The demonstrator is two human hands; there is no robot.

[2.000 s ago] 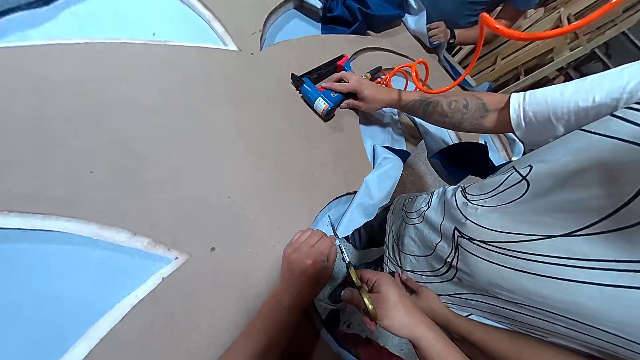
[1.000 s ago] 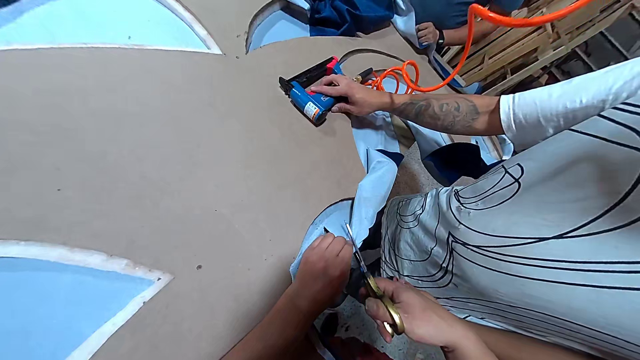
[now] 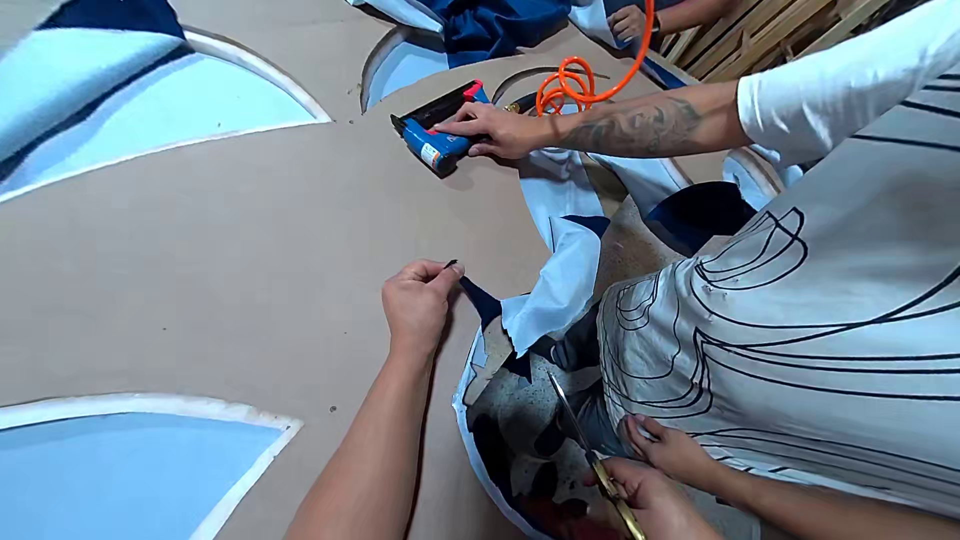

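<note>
My left hand [image 3: 421, 300] pinches a corner of light blue fabric with a dark navy side [image 3: 482, 300], pulled over the edge of a large brown board [image 3: 225, 247]. In my right hand [image 3: 652, 499], at the bottom, are scissors [image 3: 592, 450] with brass-coloured handles; their blades point up and left, below the fabric and apart from it. The fabric strip [image 3: 559, 292] hangs along the board's curved cut-out.
A co-worker's tattooed arm reaches across, a hand on a blue pneumatic stapler [image 3: 439, 142] with an orange coiled hose [image 3: 574, 82]. The co-worker's other hand [image 3: 667, 450] is beside my right hand. Curved openings with blue fabric [image 3: 135, 472] interrupt the board. Wooden slats [image 3: 750, 37] lie beyond.
My left hand has moved up the board, drawing the fabric corner out with its navy side showing. The scissors have moved down and away from the fabric.
</note>
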